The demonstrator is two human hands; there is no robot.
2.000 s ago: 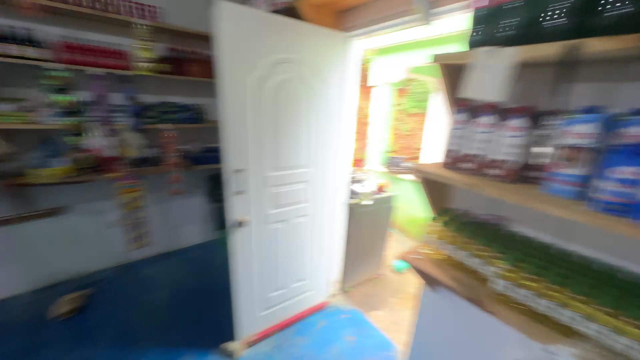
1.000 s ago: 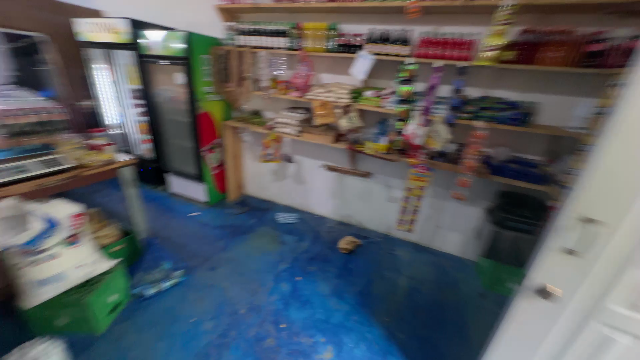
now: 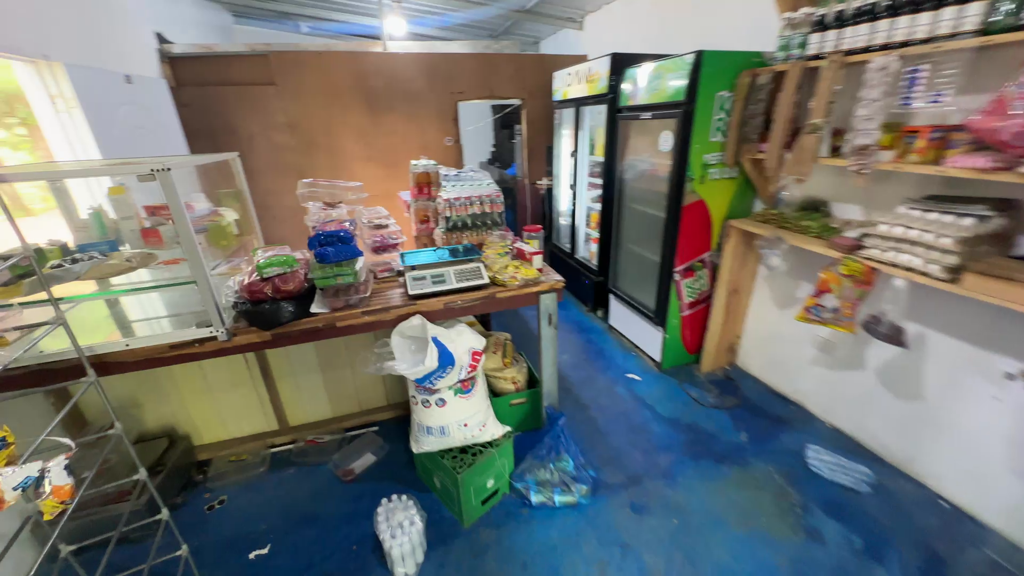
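Note:
Neither my left hand nor my right hand shows in the head view. A wooden counter (image 3: 512,298) crosses the left and middle of the room. On it stand a digital weighing scale (image 3: 446,277) with a blue tray, a glass display case (image 3: 210,240), stacked packs in plastic and wrapped bottles (image 3: 470,206). In front of the counter, a white woven sack (image 3: 452,412) rests on a green plastic crate (image 3: 472,480). A blue plastic bag (image 3: 554,472) lies beside the crate, and a clear pack of bottles (image 3: 401,532) is on the floor nearer to me.
Two glass-door drink fridges (image 3: 648,216) stand behind the counter's right end. Wooden shelves (image 3: 896,260) along the right wall hold egg trays (image 3: 928,240), bottles and hanging packets. A metal wire rack (image 3: 120,428) stands at the near left. A flattened clear pack (image 3: 838,468) lies on the blue floor.
The view has swung far to the left, from the white door and shelves to the counter and fridges. No hand shows in any frame.

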